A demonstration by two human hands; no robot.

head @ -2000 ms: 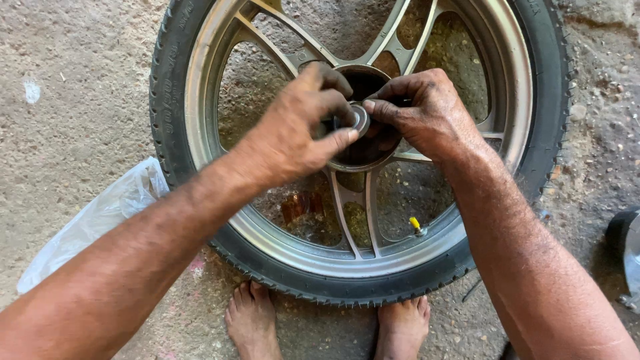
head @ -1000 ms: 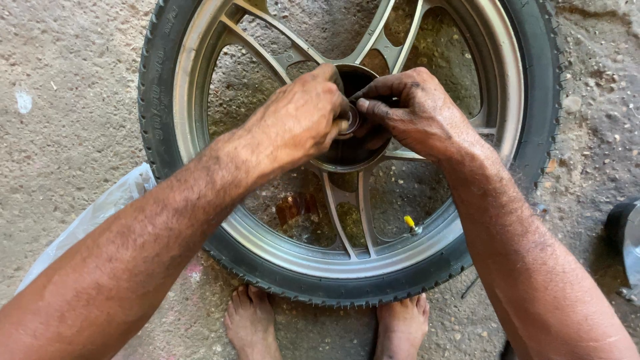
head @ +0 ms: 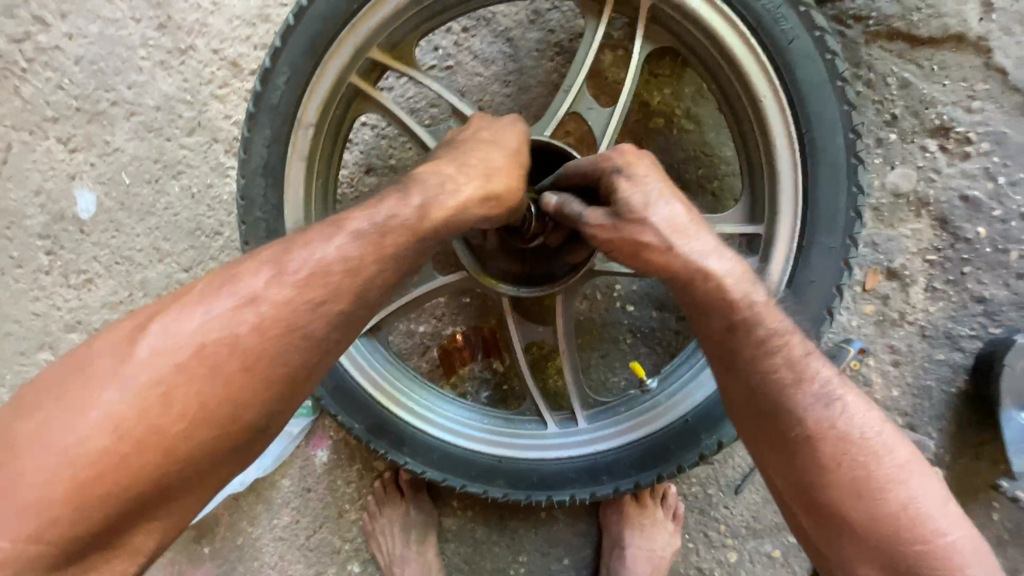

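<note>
A spoked metal motorcycle wheel [head: 376, 424] with a black rubber tire [head: 828, 160] lies flat on the ground. Both hands meet over its open hub [head: 524, 280]. My left hand [head: 484, 172] is curled at the hub's upper left, its fingertips hidden. My right hand [head: 632, 200] comes in from the right, with thumb and index finger pinched close to the hub's middle. Between the hands, down in the hub, shows a small shiny metal ring [head: 530, 216], partly covered by fingers. Whether either hand grips it is not clear. A yellow cap [head: 637, 370] sits on the valve at the lower rim.
My bare feet [head: 404, 528] touch or nearly touch the tire's near edge. A clear plastic bag [head: 268, 464] lies partly under my left forearm. A small blue-ended object [head: 848, 354] is right of the tire. A dark and grey object [head: 996, 376] stands at the right edge.
The ring, seen between my fingers above the hub two seconds ago, is now lower inside it. My left hand has turned over and its knuckles face up.
</note>
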